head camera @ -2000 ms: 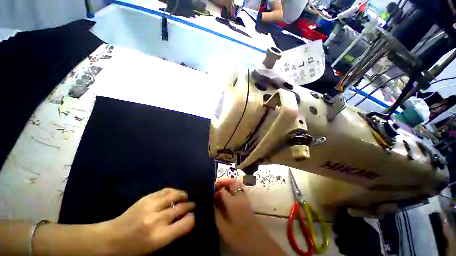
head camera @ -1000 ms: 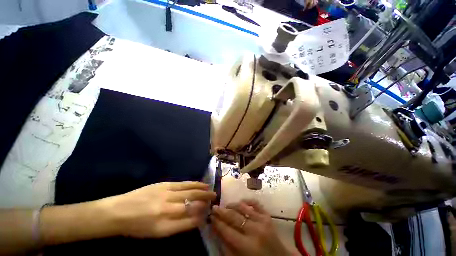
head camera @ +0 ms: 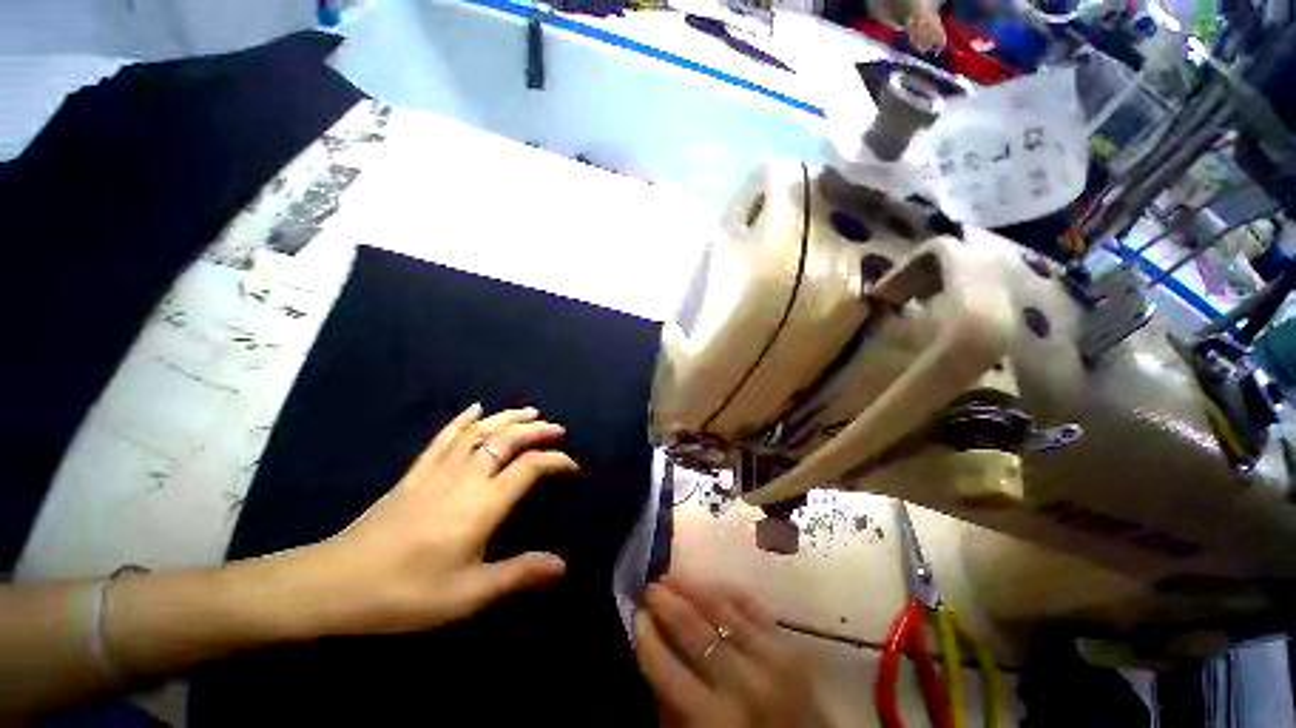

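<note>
A black garment panel (head camera: 483,341) lies flat on the worn white table, its right edge at the needle area of the cream sewing machine (head camera: 768,299). My left hand (head camera: 441,541) rests flat on the panel with fingers apart. My right hand (head camera: 725,654), slightly blurred, is at the panel's right edge below the presser foot, fingertips at a turned-up strip with a pale grey face (head camera: 643,555). The presser foot and needle are hard to make out. Scissors (head camera: 924,626) with one red and one yellow loop lie on the bed to the right.
A larger black cloth pile (head camera: 114,213) covers the table's left. A blue-edged trough (head camera: 625,86) runs behind. A printed paper sheet (head camera: 1009,150) stands behind the machine head. Another person's hand (head camera: 924,26) shows at the top. Dark cloth lies at the lower right.
My left hand has moved from the panel's right edge up and left onto its middle, fingers spread. My right hand stays by the edge. The view has shifted, so the machine appears further right.
</note>
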